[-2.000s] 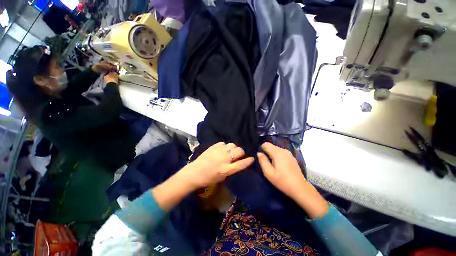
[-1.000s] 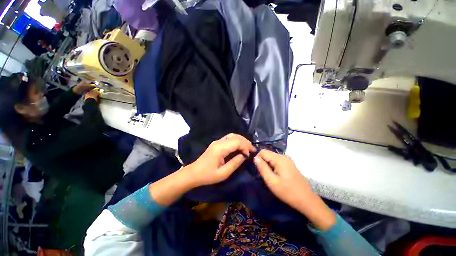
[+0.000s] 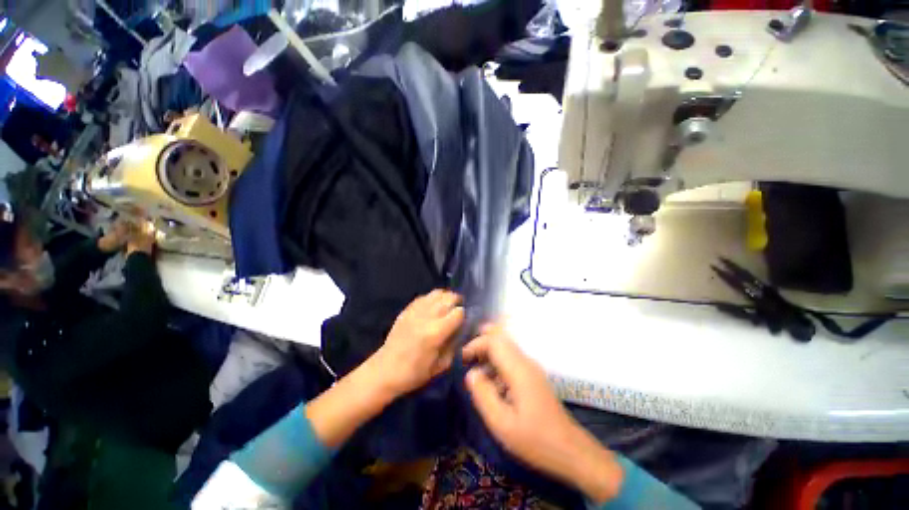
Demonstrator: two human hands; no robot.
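A dark navy garment [image 3: 349, 234] with a matte black face lies over the table's front edge and hangs onto my lap. Its shiny grey-navy layer [image 3: 478, 179] stands in folds on the right side. My left hand [image 3: 424, 339] is closed on the garment's edge. My right hand [image 3: 503, 388] is just to the right, slightly blurred, with bent fingers touching the cloth; whether it grips is not clear. The fingertips of both hands are partly hidden in the folds.
An off-white sewing machine [image 3: 738, 110] stands at right. Black snips [image 3: 762, 299] and a dark block [image 3: 807, 239] with a yellow piece [image 3: 757, 220] lie beneath its arm. A cream-yellow machine [image 3: 174, 174] and a person [image 3: 90, 339] are at left. Purple cloth [image 3: 234, 70] is heaped behind.
The view has turned right, so things appear further left. My hands have moved apart slightly, the right one lower. The shiny layer is now bunched into narrower, more upright folds.
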